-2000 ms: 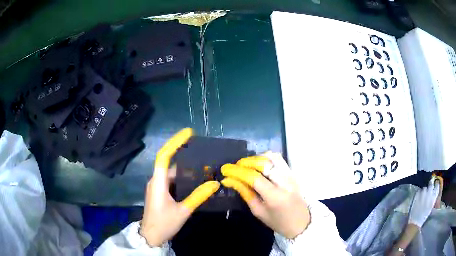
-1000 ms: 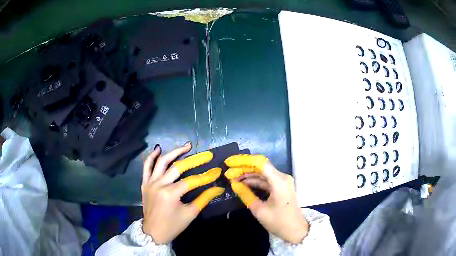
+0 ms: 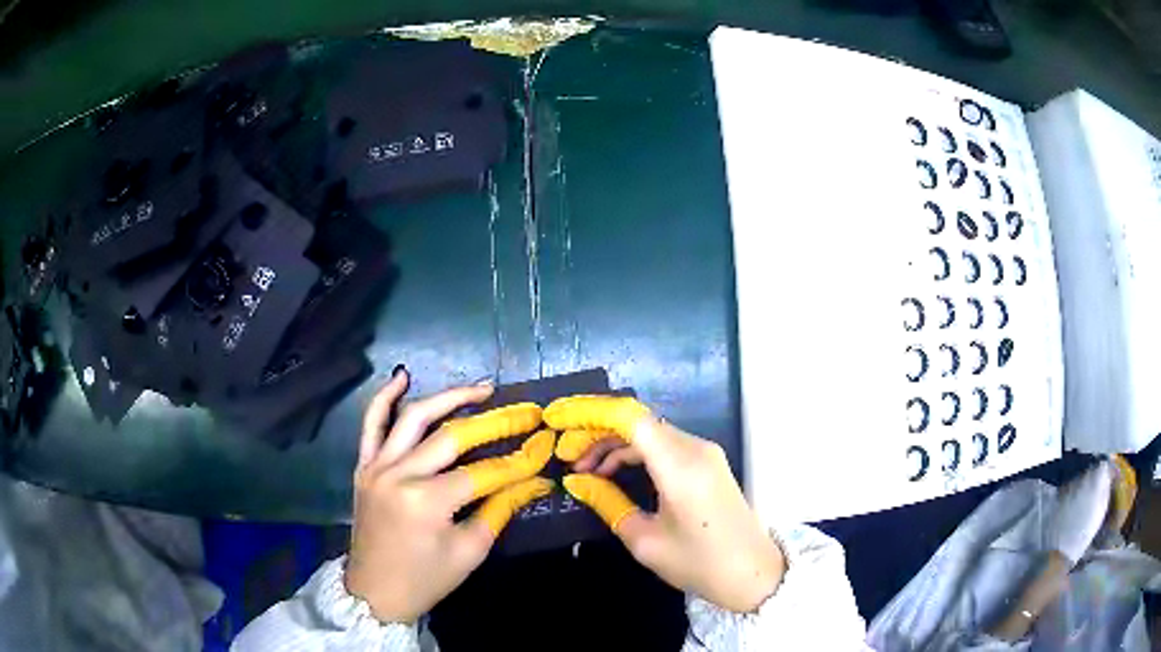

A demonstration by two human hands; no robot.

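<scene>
A flat matte black cover point(image 3: 579, 382) lies at the table's near edge, mostly hidden under both hands. White icons show on its lower part. My left hand point(image 3: 439, 478) rests on it from the left, with yellow finger cots on three fingers. My right hand point(image 3: 675, 497) is on it from the right, also with yellow finger cots. The fingertips of both hands meet over the middle of the cover. A ring between the fingers cannot be made out. Rows of small black rings point(image 3: 945, 315) lie on the white ring tray point(image 3: 815, 280) at the right.
A loose pile of covers point(image 3: 274, 255) is at the left, and a neater cover stack point(image 3: 414, 121) is at the upper middle. A second white tray point(image 3: 1101, 280) stands at the far right. Parts of people in white smocks show at the lower left and lower right point(image 3: 968, 573).
Since two seconds ago my left hand has come over the cover from its left edge. In the last second my right fingertips shifted left against the left ones. The person's sleeve at the left has moved down.
</scene>
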